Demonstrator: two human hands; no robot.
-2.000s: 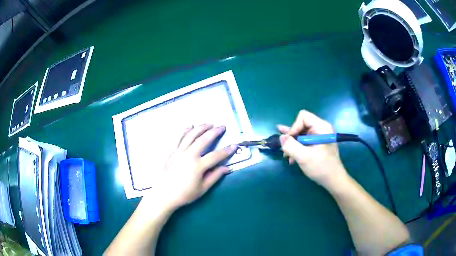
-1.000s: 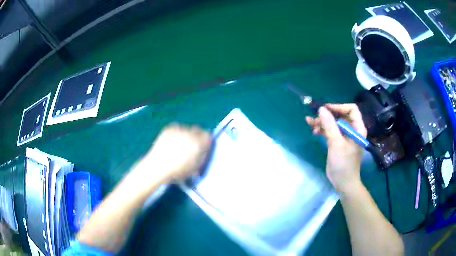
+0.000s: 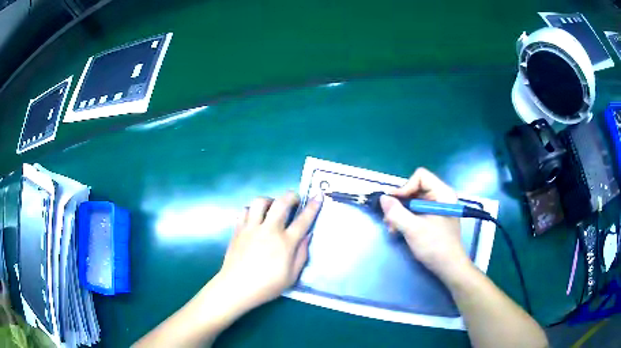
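Observation:
The panel sheet [image 3: 368, 258], with a white border, dark outline and glaring centre, lies flat and slightly turned on the green bench. A small ring shows near its upper left corner. My right hand [image 3: 429, 228] holds the soldering iron [image 3: 436, 208] by its blue handle, with the metal tip at the sheet near the ring. My left hand [image 3: 269, 245] rests over the sheet's left edge, index fingertip beside the iron's tip. Whether it pinches a small part cannot be seen.
Left: a stack of panels [image 3: 68, 272] and a small blue tray [image 3: 105, 248]. Far left: dark set-aside panels [image 3: 116, 78]. Right: a white round funnel [image 3: 555, 75], a black iron stand [image 3: 538, 156], a black box [image 3: 592, 163], a pink stick [image 3: 573, 268] and the edge of a blue bin [image 3: 615, 122].
The sheet has been turned so its ring corner is at the upper left. The iron lifted away, then came back down to that corner. My left hand is again at the sheet's edge.

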